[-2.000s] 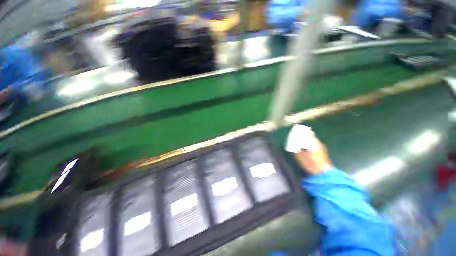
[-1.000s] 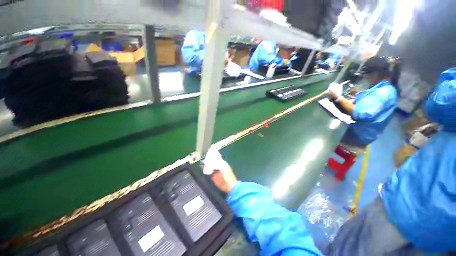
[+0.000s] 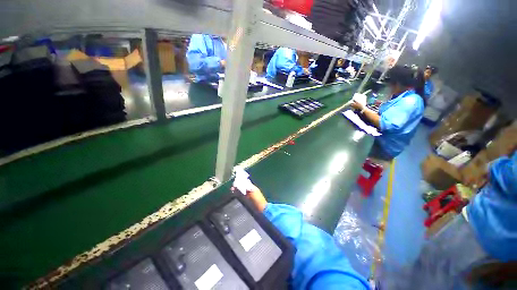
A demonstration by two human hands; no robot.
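My right hand (image 3: 253, 194) holds a crumpled white wipe (image 3: 242, 180) just beyond the far right corner of the foam tray, beside the foot of a grey post. The black foam tray (image 3: 288, 244) lies at the bottom centre, cut off by the lower edge. Three smartphones show in its slots, back side up, such as the right one (image 3: 233, 221); white labels are on two of them. My left hand is not in view.
A green belt (image 3: 181, 141) runs beyond a chipped metal edge (image 3: 133, 229). A grey post (image 3: 231, 107) stands near my hand. Another tray (image 3: 302, 107) lies on the belt. Black trays (image 3: 62, 105) are stacked far left. Workers in blue smocks sit along the line; a person (image 3: 401, 116) is at right.
The view has swung right since the first frame, so fewer phones show. My right hand still holds the wipe and has stayed near the post's foot since the second frame.
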